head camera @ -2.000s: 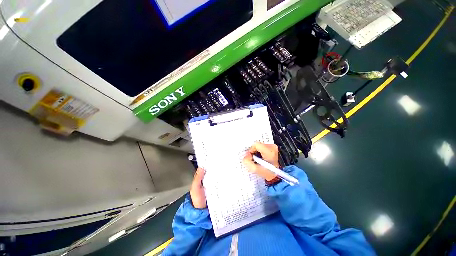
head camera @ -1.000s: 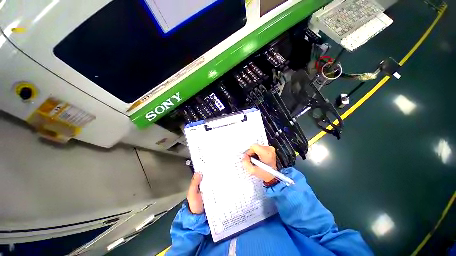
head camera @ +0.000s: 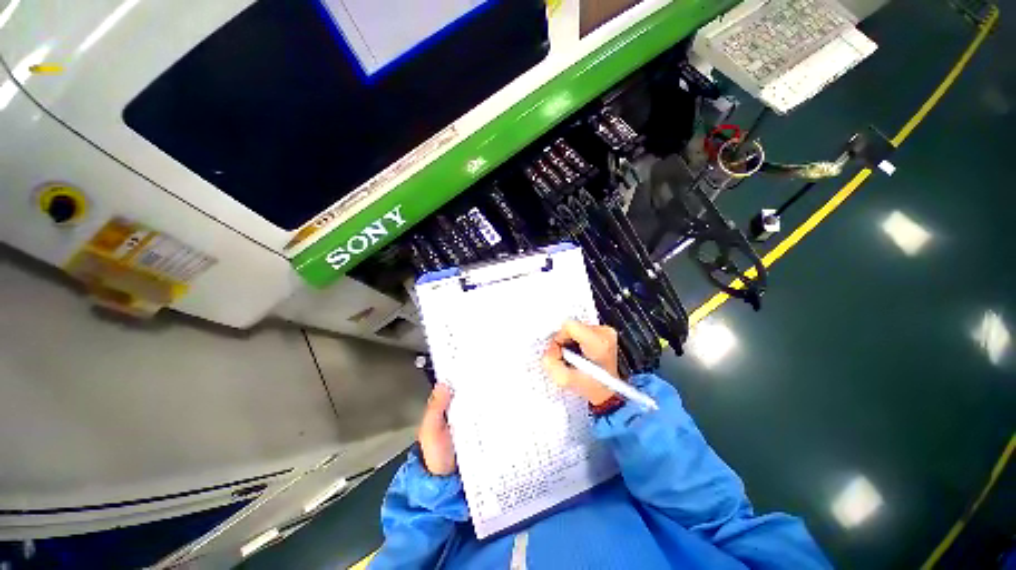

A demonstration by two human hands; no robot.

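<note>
The clipboard [head camera: 438, 275] has a blue top edge and a dark clip, and lies in front of my body with its top end at the tape feeders. A white printed record sheet [head camera: 501, 412] covers it. My left hand [head camera: 438, 432] holds the clipboard's left edge, its fingers hidden under the board. My right hand [head camera: 584, 363] rests on the sheet, right of its middle, and grips a white pen [head camera: 607, 381]. The pen's rear end points to the lower right; its tip is hidden at my fingers.
The white pick-and-place machine [head camera: 240, 292] with a green SONY band [head camera: 479, 167] stands ahead and left. Dark tape feeders [head camera: 624, 267] stick out beyond the clipboard. A keyboard [head camera: 780, 50] is on a shelf at upper right. A posted sheet [head camera: 401, 28] is on the dark window.
Since the earliest frame, the clipboard and both hands have shifted slightly left in the view, as has the machine. My hands keep their holds on the board and the pen.
</note>
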